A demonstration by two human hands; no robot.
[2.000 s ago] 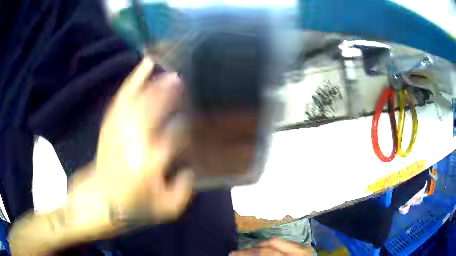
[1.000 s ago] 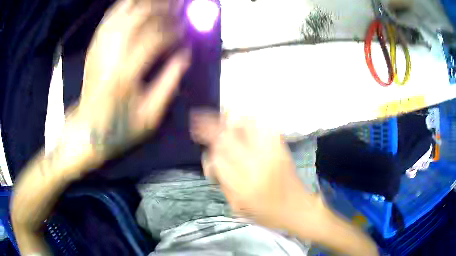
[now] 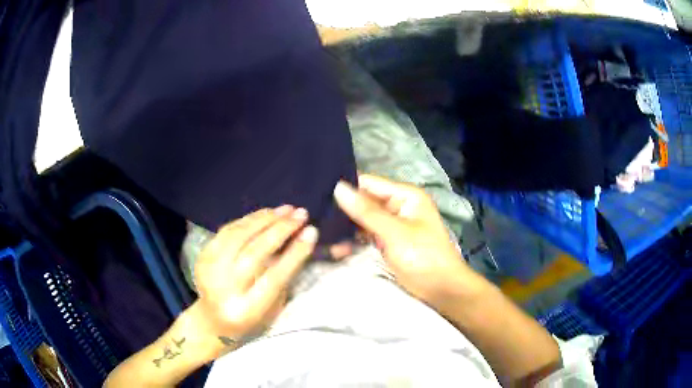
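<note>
A large dark navy garment panel (image 3: pixel 220 114) hangs from the table over my lap, its lower end between my hands. My left hand (image 3: pixel 254 269) holds the panel's lower edge, fingers bent over the cloth. My right hand (image 3: pixel 402 231) pinches the panel's lower right corner between thumb and fingers, close to my left hand. Some fingertips are hidden behind the cloth. The needle area of the sewing machine is out of view.
The white table edge (image 3: pixel 425 9) runs along the top. A blue crate (image 3: pixel 637 204) at right holds dark cloth (image 3: pixel 531 151) and scraps. Another blue crate (image 3: pixel 23 318) is at lower left, near a dark curved bar (image 3: pixel 144 239). More navy cloth hangs at far left.
The view has tilted down to my lap; the machine, its light and the scissors have left the picture. Both hands have come to the panel's lower edge and taken hold of it.
</note>
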